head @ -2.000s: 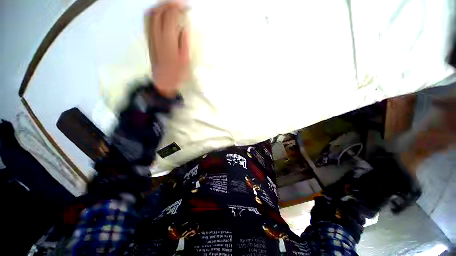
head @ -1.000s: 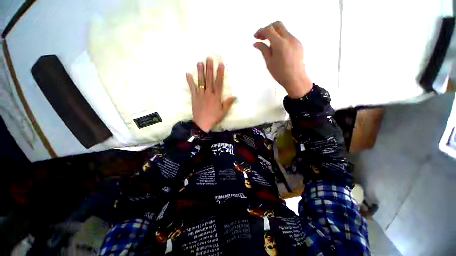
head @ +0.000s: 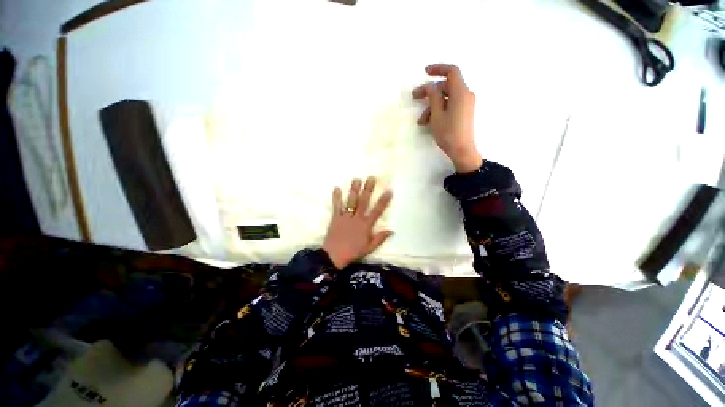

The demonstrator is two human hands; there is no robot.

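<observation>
The cream fabric piece (head: 294,230) lies flat on the white table cover (head: 509,48), its lower edge along the table's front edge. A small dark woven label (head: 258,231) sits near its lower left corner. My left hand (head: 358,222) lies flat on the fabric's lower part with fingers spread, a ring on one finger. My right hand (head: 451,111) is over the fabric's upper right side, fingers curled and apart. I cannot tell whether a fine needle or pin is between its fingertips.
A dark block (head: 147,175) lies left of the fabric, and another (head: 680,232) at the right end. Black-handled shears (head: 653,60) are at the upper right. A brown straight ruler (head: 70,143) runs along the left, with a dark curved ruler (head: 99,13) above. A cream sewing machine (head: 99,380) is lower left.
Since two seconds ago, my left hand has come down to the fabric's lower part and my right hand has come in over the table. In the last second the view has shifted, bringing the shears in.
</observation>
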